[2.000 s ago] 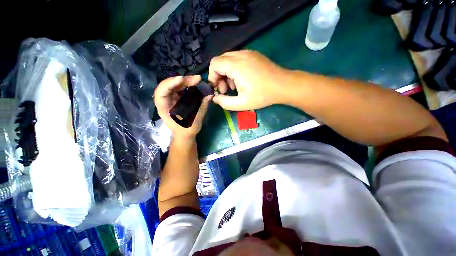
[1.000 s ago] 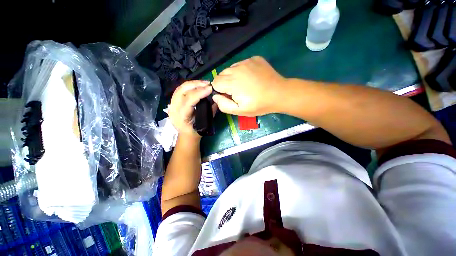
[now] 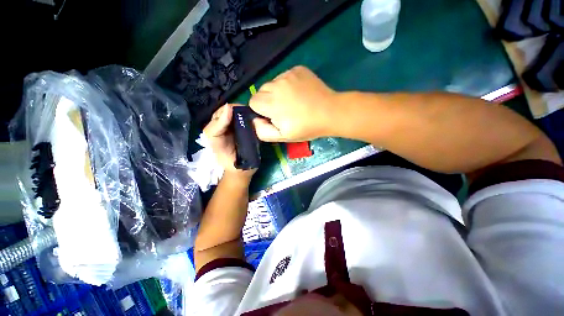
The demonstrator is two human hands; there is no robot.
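Observation:
A black housing (image 3: 247, 143) with small pale lettering near its upper end is held upright in the picture above the green bench. My left hand (image 3: 221, 137) grips it from the left side, its fingers partly hidden behind it. My right hand (image 3: 294, 106) is curled at the housing's upper right end, with the fingertips against it. Whether a small insert is between the right fingertips cannot be seen. A red square (image 3: 299, 150) lies on the bench just below my right hand.
Black inserts (image 3: 207, 65) lie heaped at the upper left. A squeeze bottle (image 3: 380, 24) stands at the back. Finished parts (image 3: 529, 20) lie on cardboard (image 3: 522, 58) at right. A plastic bag (image 3: 148, 148) and white wipe (image 3: 205, 171) are at left, blue crates (image 3: 59, 281) below.
The housing has turned from tilted to nearly upright in the picture, and its lettered face now shows. My right hand has closed more tightly at its upper end. The view has shifted slightly.

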